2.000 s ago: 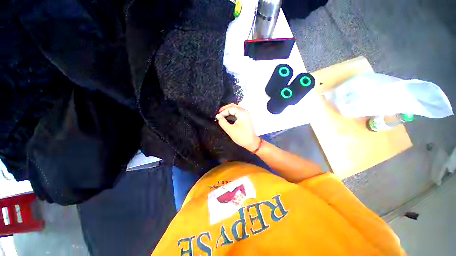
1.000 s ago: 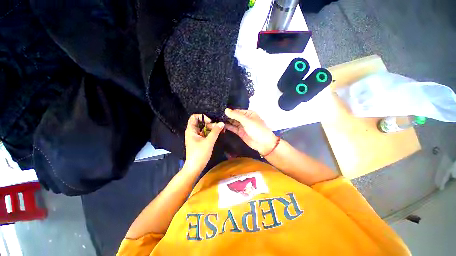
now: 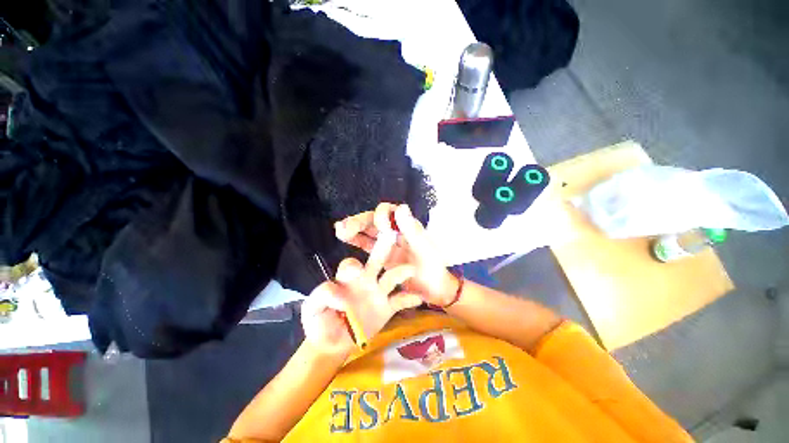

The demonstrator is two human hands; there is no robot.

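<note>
A large black garment (image 3: 190,130) lies heaped over the table and lap, with a nubbly charcoal area (image 3: 359,151) in front of my hands. My left hand (image 3: 350,303), palm up, holds a thin metallic tool (image 3: 356,330) with a yellow lower end; its narrow tip points up and left. My right hand (image 3: 402,255) meets my left fingers, with its fingers bent and partly spread. A small red spot shows at its fingers. Both hands are in front of the garment's lower edge. I cannot make out a needle or thread.
On the white table (image 3: 437,208) stand a steel flask (image 3: 472,82), a dark red-edged rectangle (image 3: 476,132) and three black cones (image 3: 510,186). Right: pale board (image 3: 606,285), clear bag (image 3: 683,199), green-capped bottle (image 3: 679,246). Left: red basket (image 3: 43,383).
My left hand came into view, then turned palm up. Both hands moved off the pinched garment edge and now touch each other. The view has shifted, showing more of the table's far end.
</note>
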